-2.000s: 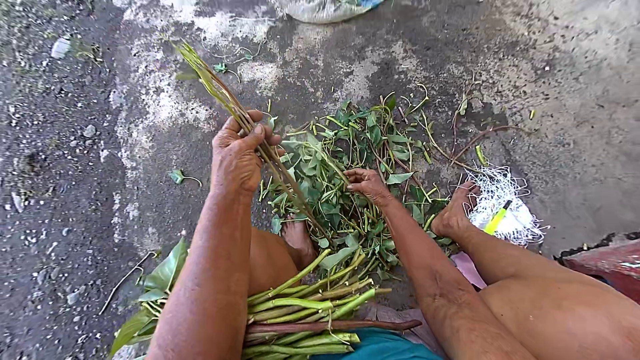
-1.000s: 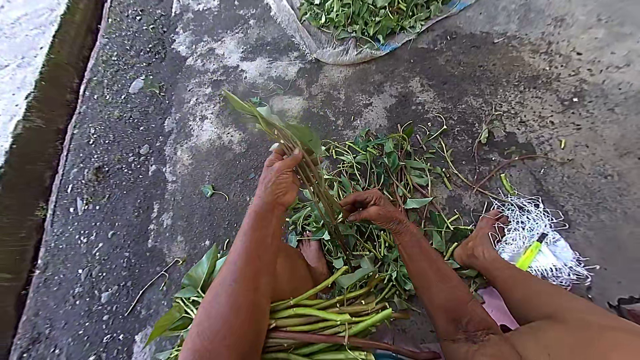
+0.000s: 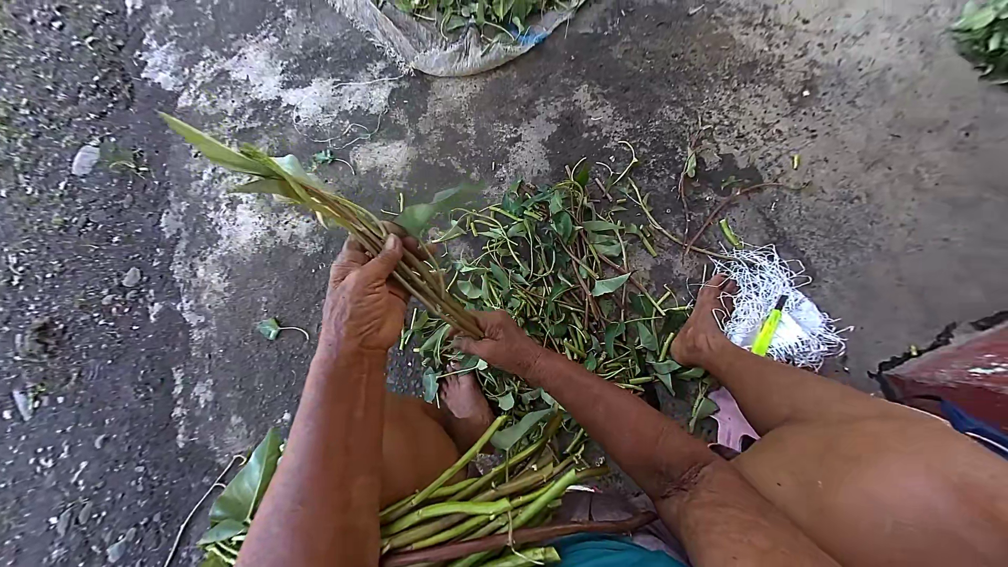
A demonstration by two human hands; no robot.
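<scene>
My left hand (image 3: pixel 374 287) is closed around the middle of a bundle of long thin stems (image 3: pixel 429 283), whose leafy tips point to the upper left. At the bundle's lower right end, my right hand (image 3: pixel 500 342) grips the stems. Below and beyond my right hand, a loose heap of cut leaves and stem pieces (image 3: pixel 551 260) lies on the ground between my feet. Thicker green stalks (image 3: pixel 457 516) rest across my lap, with a broad green leaf (image 3: pixel 248 480) to their left.
A woven sack (image 3: pixel 465 59) with greens lies at the top. By my right foot sit a tangle of white strings (image 3: pixel 776 283) and a yellow-green handled tool (image 3: pixel 766 332). A red object (image 3: pixel 957 374) is at the right edge, more greens (image 3: pixel 980 39) top right. Gravel (image 3: pixel 71 315) borders the left.
The bundle now has broad leaves at its tips, unlike the first frame, and tilts more to the left than a second ago. My right hand has moved onto its lower end.
</scene>
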